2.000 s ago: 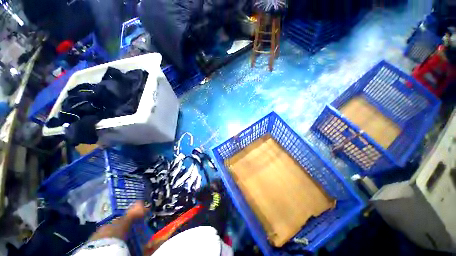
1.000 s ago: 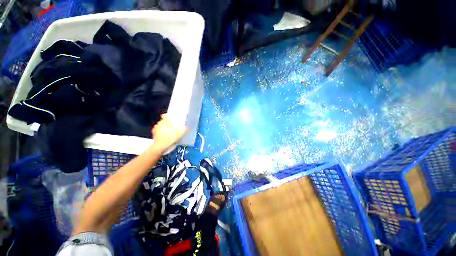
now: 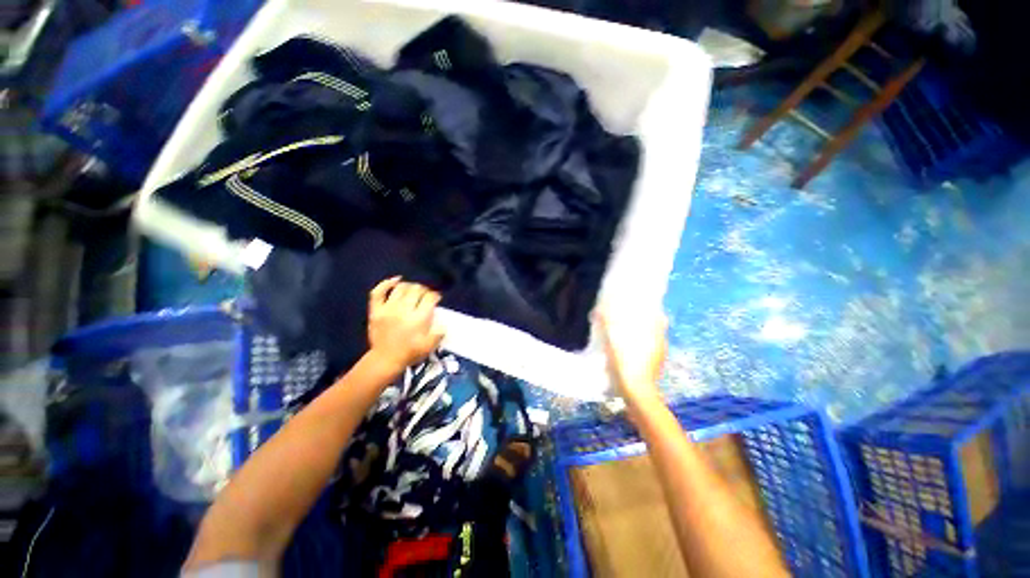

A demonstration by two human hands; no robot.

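A large white plastic tub point(image 3: 673, 169) stands in front of me, filled with dark garments point(image 3: 441, 169) that have thin pale stripes. Some dark cloth hangs over its near rim. My left hand point(image 3: 404, 320) is closed at the near rim, beside the hanging cloth; its fingers curl over the rim or cloth. My right hand point(image 3: 635, 352) holds the tub's near right corner, and its fingers are blurred.
Blue baskets with tan board point(image 3: 616, 508) stand at the lower right. A blue basket point(image 3: 243, 395) with clear plastic is at left. Black-and-white strips point(image 3: 435, 429) lie below the tub. Stool legs point(image 3: 830, 107) and another blue basket point(image 3: 949, 124) are at the upper right.
The tub has come nearer and shifted right in the view. My left hand was on its near right corner; it is now further left along the rim. My right hand has come onto the corner.
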